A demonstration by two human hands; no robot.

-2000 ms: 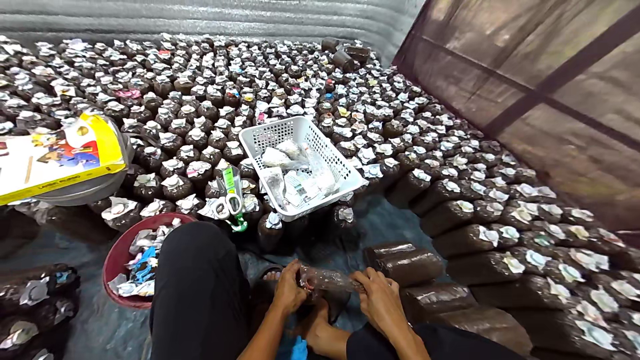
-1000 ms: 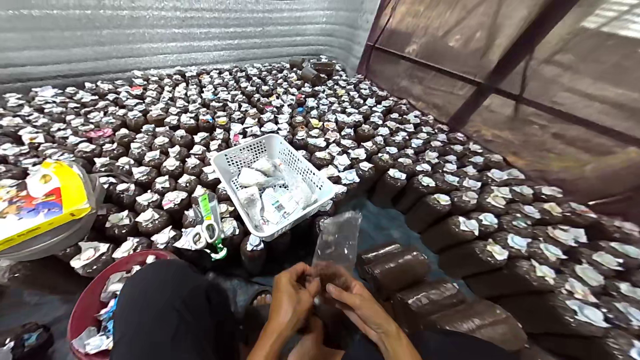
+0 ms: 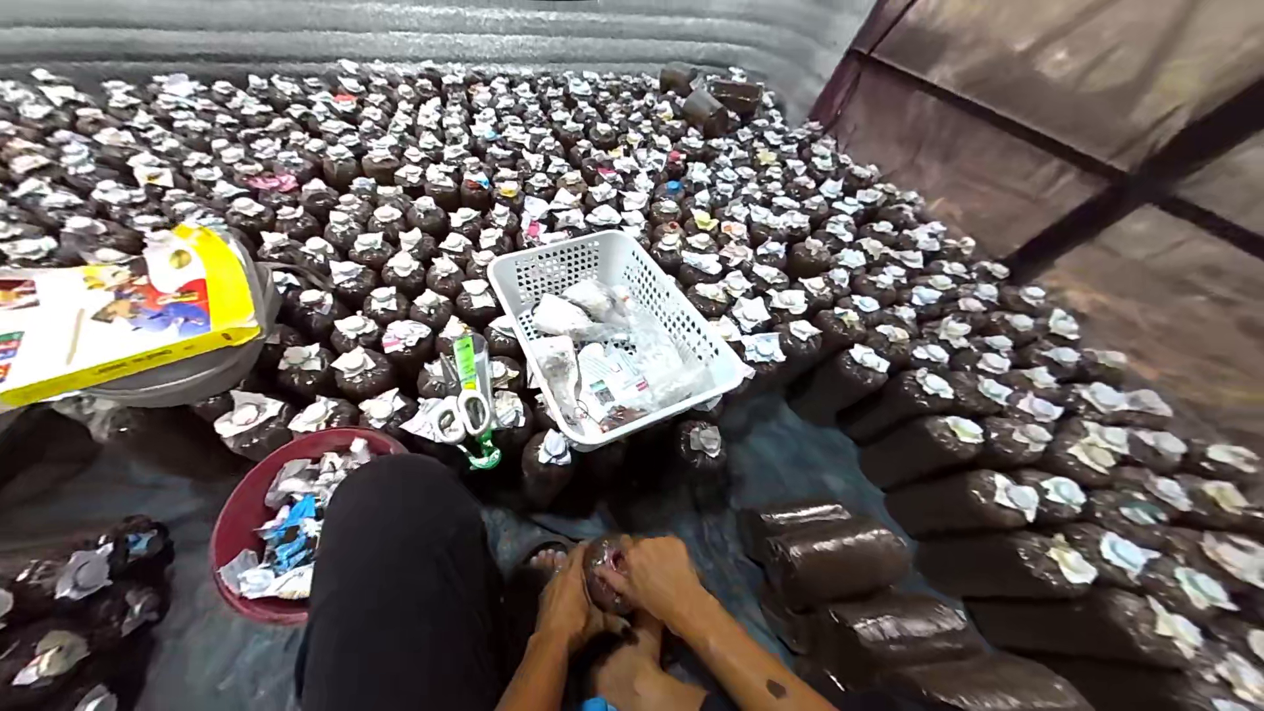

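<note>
Between my knees, near the bottom centre, my left hand grips one side of a plastic bag packed with dark material. My right hand is on the bag's other side, its fingers at the top opening. Beyond my hands a white perforated plastic basket holds small clear bags of whitish material. Scissors with white handles lie left of the basket. A red plastic basin with paper and plastic scraps stands left of my knee.
Many upright dark-filled bags with paper-covered tops fill the floor ahead and right. Several filled bags lie on their sides to my right. A yellow-edged box rests on a round container at left. A mesh wall rises on the right.
A second ago clear plastic stood up loose above my hands; now the bag is upright and compact between them, its loose top no longer showing.
</note>
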